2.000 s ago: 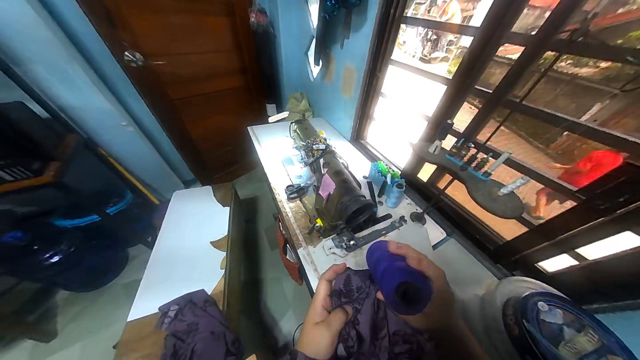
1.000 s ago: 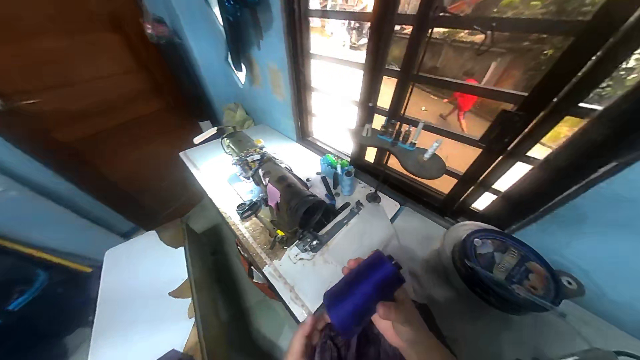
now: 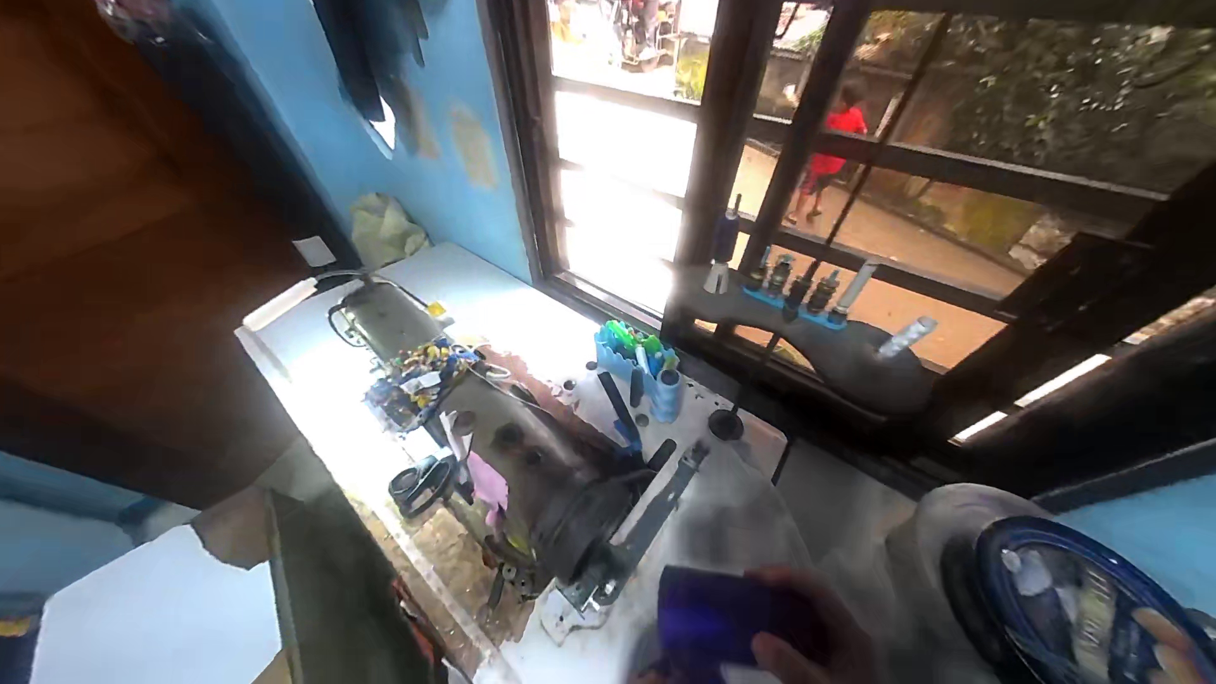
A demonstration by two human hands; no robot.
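Note:
A cone of dark purple thread (image 3: 708, 613) is in my right hand (image 3: 822, 622) at the bottom of the view, blurred, with the fingers around its right side. Of my left hand (image 3: 651, 677) only a small patch of skin shows at the bottom edge, left of the cone; what it holds is hidden. Beyond the cone stands an industrial sewing machine (image 3: 532, 446) on a white table (image 3: 456, 285). Black-handled scissors (image 3: 421, 484) lie beside the machine, and a pink scrap (image 3: 489, 484) hangs on its body.
A blue holder (image 3: 617, 356) with green items and a blue thread spool (image 3: 666, 397) stand behind the machine. A thread stand (image 3: 855, 366) rises by the barred window. A tub with a blue rim (image 3: 997, 570) is at lower right, a white board (image 3: 161, 617) at lower left.
The thread cone has moved lower in the view, and the patterned purple cloth seen earlier with my hands no longer shows. My left hand has mostly left the frame. The view has swung right.

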